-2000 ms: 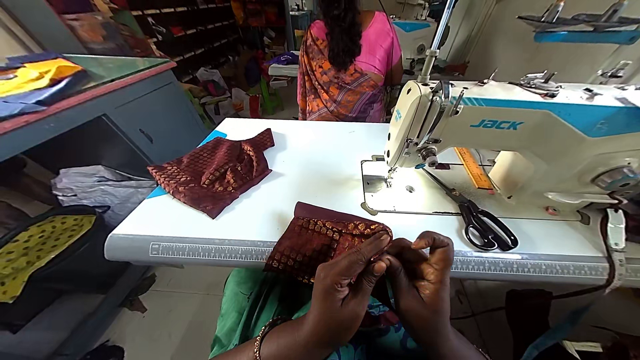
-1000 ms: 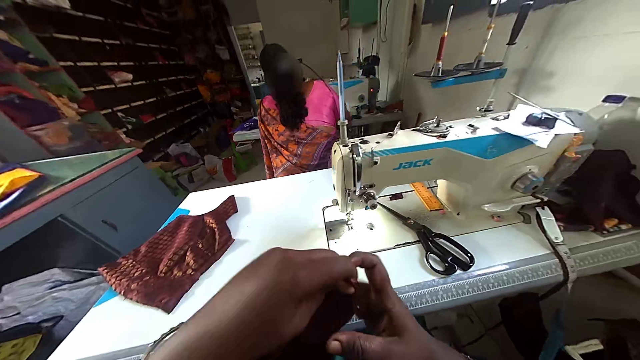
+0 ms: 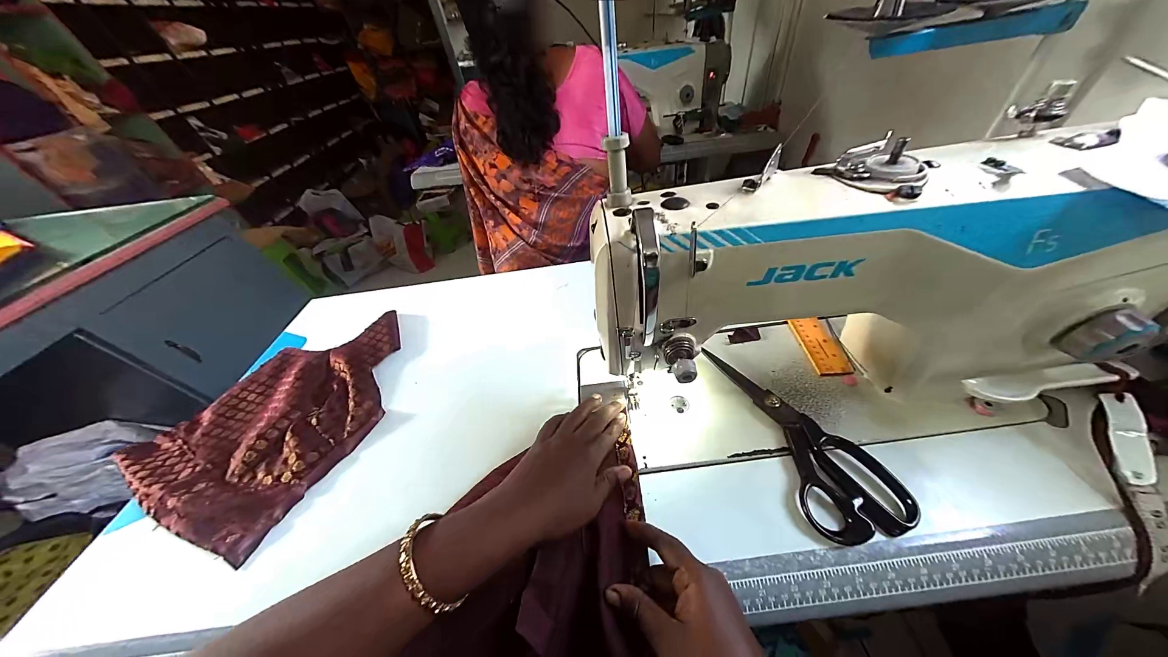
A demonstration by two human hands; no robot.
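Maroon fabric with a gold-patterned edge [image 3: 624, 461] runs from the front of the table up to the needle area of a Jack sewing machine [image 3: 803, 246]. My left hand [image 3: 579, 465] lies on it, fingertips close to the presser foot [image 3: 632, 394]. Lower down, my right hand [image 3: 675, 589] grips the fabric's right edge between thumb and fingers. Black-handled scissors [image 3: 821, 465] lie to the right, blades pointing at the machine head. At the left rests a maroon and gold brocade piece [image 3: 265, 433]. The machine's lamp lights the needle plate.
A printed measuring scale [image 3: 931, 566] runs along the table's front edge. An orange ruler [image 3: 819, 347] lies under the machine arm, and a measuring tape [image 3: 1131, 447] hangs at the right. Beyond the table a person [image 3: 547, 137] faces away near another sewing machine. A grey cabinet [image 3: 173, 310] stands left.
Both hands have moved to the machine with the maroon fabric; two seconds ago they held it together at the table's front edge. The left hand now lies flat near the needle. The view has shifted.
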